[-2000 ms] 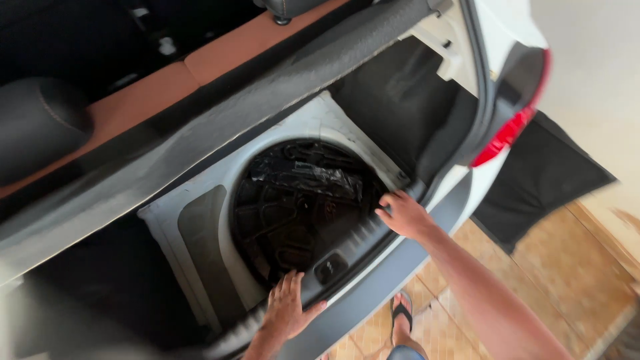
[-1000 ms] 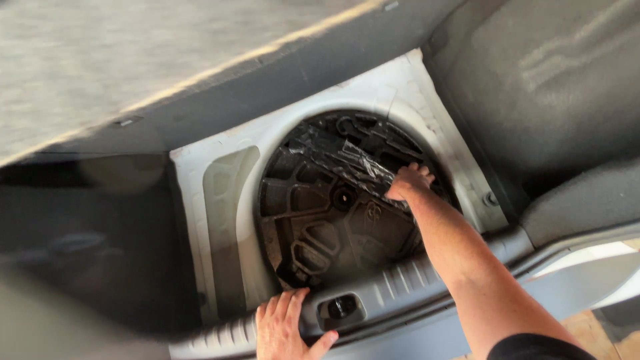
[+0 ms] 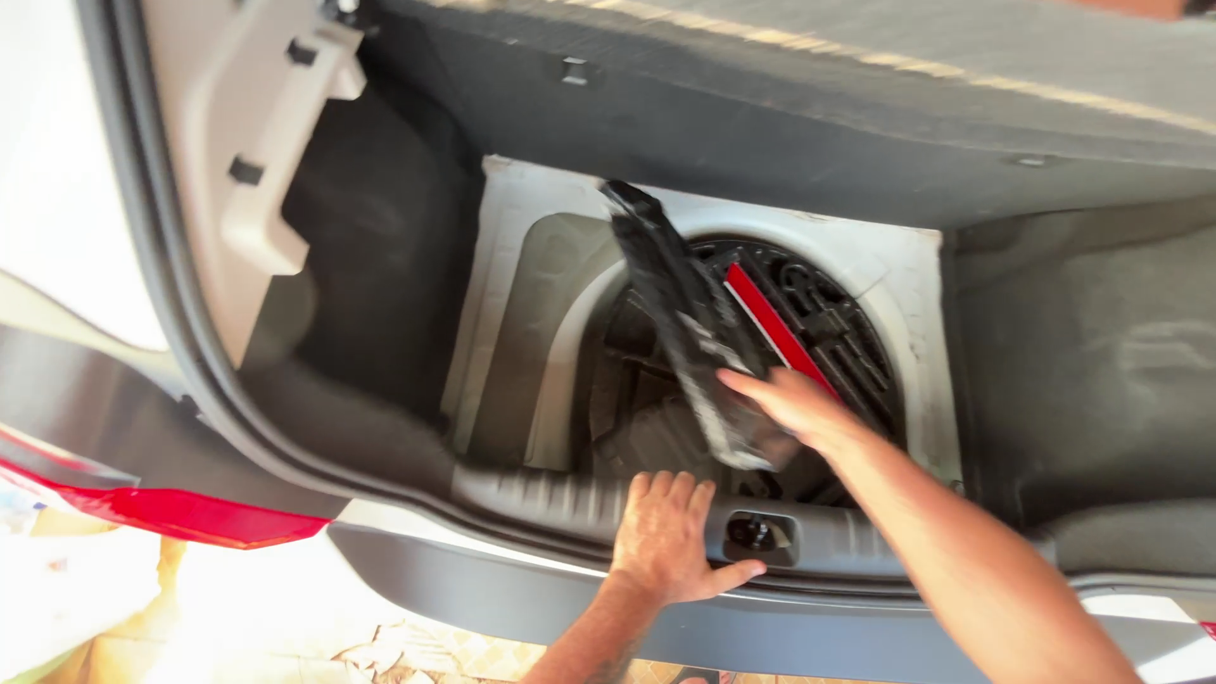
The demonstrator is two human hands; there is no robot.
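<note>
A long bundle in black plastic wrap [image 3: 679,313] is in my right hand [image 3: 793,404], held by its lower part and tilted above the round spare wheel well. Motion blurs it. Beneath and right of it, a red strip [image 3: 779,328], which looks like a folded warning triangle, lies in the black molded tool tray [image 3: 836,332]. My left hand [image 3: 665,537] rests flat on the ribbed trunk sill trim [image 3: 541,499], fingers spread, just left of the latch recess [image 3: 760,537]. The bundle hides part of the tray.
The white metal trunk floor [image 3: 921,380] surrounds the well. Dark side linings stand left and right, and the seat back [image 3: 760,142] closes the far side. A black rubber seal [image 3: 157,218] edges the opening. Part of a red tail light [image 3: 171,508] shows at left.
My right hand has lifted the black wrapped bundle, which lay in the tray, uncovering the red strip. My left hand remains on the sill. The view has shifted.
</note>
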